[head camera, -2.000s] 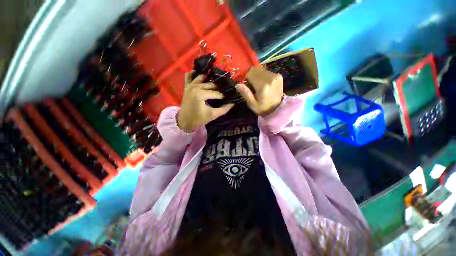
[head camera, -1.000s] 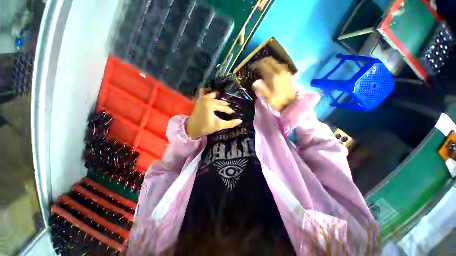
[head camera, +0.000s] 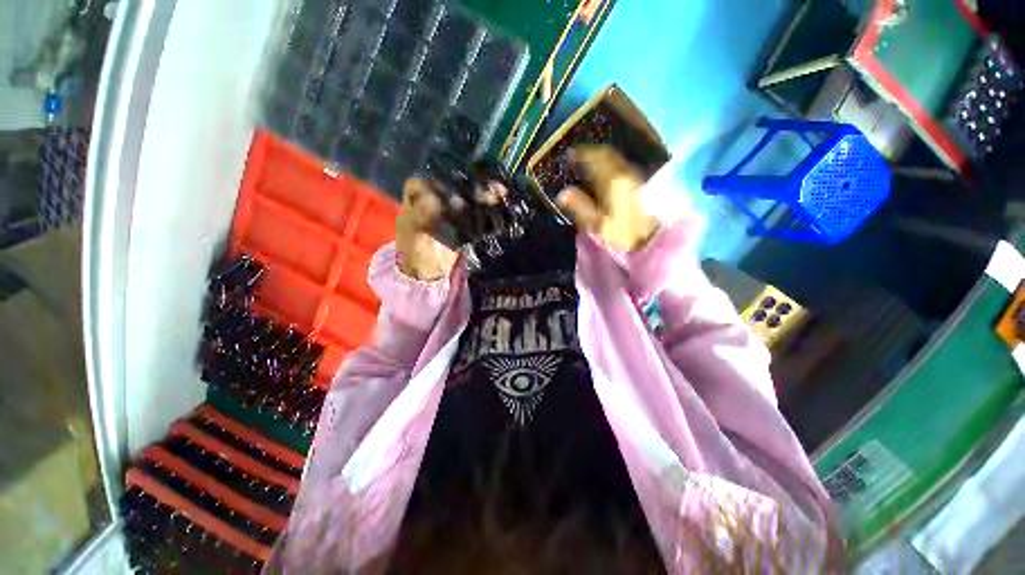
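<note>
My left hand (head camera: 425, 230) is blurred and closed around a cluster of black components (head camera: 489, 208) with shiny metal leads, in front of my chest. My right hand (head camera: 616, 208) is blurred and stands to the right of the cluster, apart from it. It is over the near part of an open cardboard box (head camera: 638, 121) with dark pieces inside. The blur hides whether its fingers hold a piece.
A red-orange divided tray (head camera: 298, 213) lies left, with a clear-grey blister tray (head camera: 377, 84) beyond it. Black parts (head camera: 253, 337) and red-orange strips (head camera: 214, 455) are at lower left. A blue stool (head camera: 837, 185) and yellow holed block (head camera: 773, 315) are right.
Since one second ago, my left hand and the cluster have moved slightly left and the cluster is turned. My right hand has stayed near the box. Earlier, both hands were together at the cluster.
</note>
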